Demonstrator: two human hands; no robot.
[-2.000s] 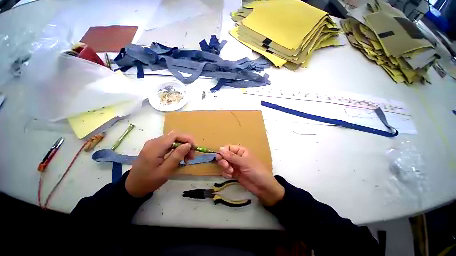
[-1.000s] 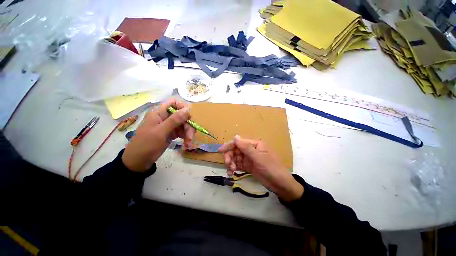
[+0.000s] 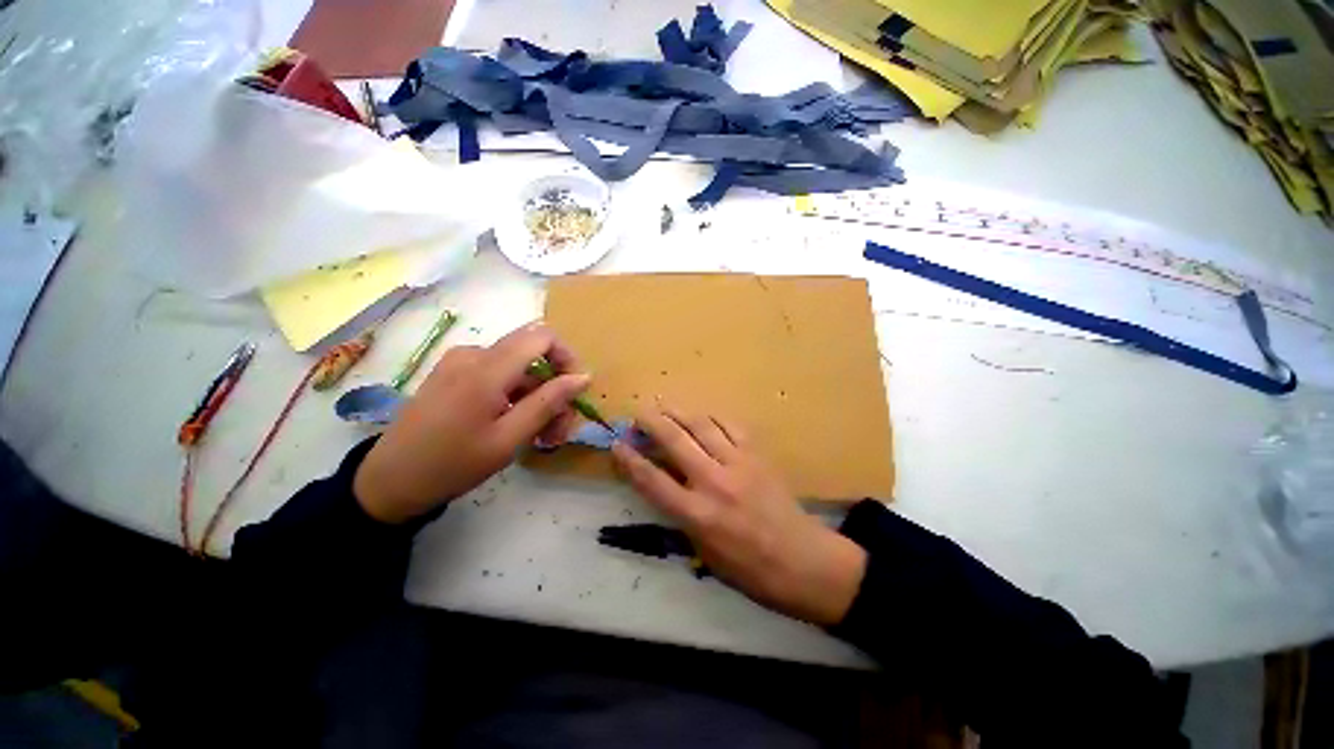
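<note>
My left hand [image 3: 476, 417] holds a slim green awl [image 3: 574, 392] between thumb and fingers, its tip pointing down and right at the strap. The narrow grey-blue strap [image 3: 593, 435] lies over the front left part of the tan-brown board [image 3: 732, 344], and its looped end shows left of my left hand. My right hand [image 3: 732, 498] has its fingertips on the strap beside the awl tip, pressing it near the board. Whether a small fitting is at the fingertips cannot be told.
Black-jawed pliers [image 3: 644, 542] lie partly under my right hand. A dish of small bits [image 3: 559, 223] stands behind the board. A strap pile [image 3: 629, 110] lies behind it. A dark blue strap [image 3: 1075, 315] lies right. A second green tool [image 3: 426, 348] and corded tools [image 3: 217, 395] lie left.
The awl in my left hand has come down to the strap. My right hand has lowered onto the strap and board, now covering the pliers' handles. The view has shifted.
</note>
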